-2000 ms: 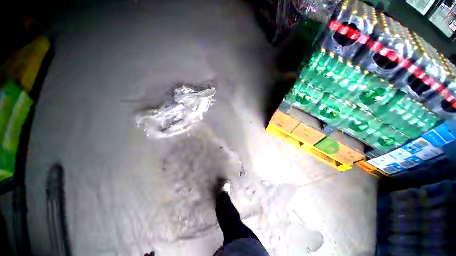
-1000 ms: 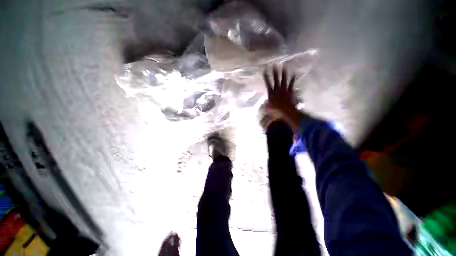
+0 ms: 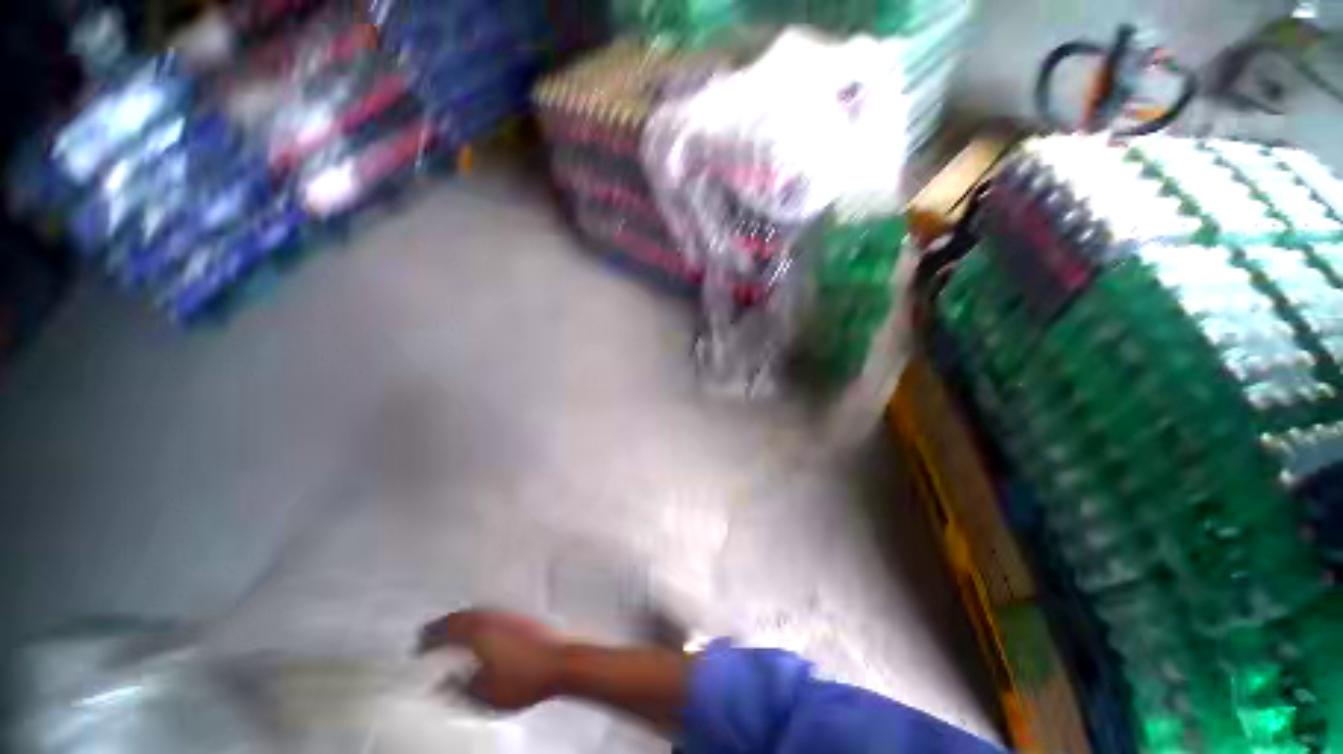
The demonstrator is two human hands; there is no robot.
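Observation:
My right hand, bare with a blue sleeve, reaches in from the lower right over the floor. It is blurred, with its fingers partly curled, and I cannot tell if it grips anything. Pale translucent stretch wrap shows blurred at the lower left edge, beside and below the hand. My left hand is not in view.
A tall green bottle stack stands on a yellow-edged pallet at right. White crinkled film hangs over bottle packs at top centre. Blue and red packs stand upper left. A dark wheel-like ring is far back.
The view has swung from the floor film to the bottle stacks. My right hand was spread open at the film's edge; its fingers are now partly curled. The film has shifted to the lower left edge.

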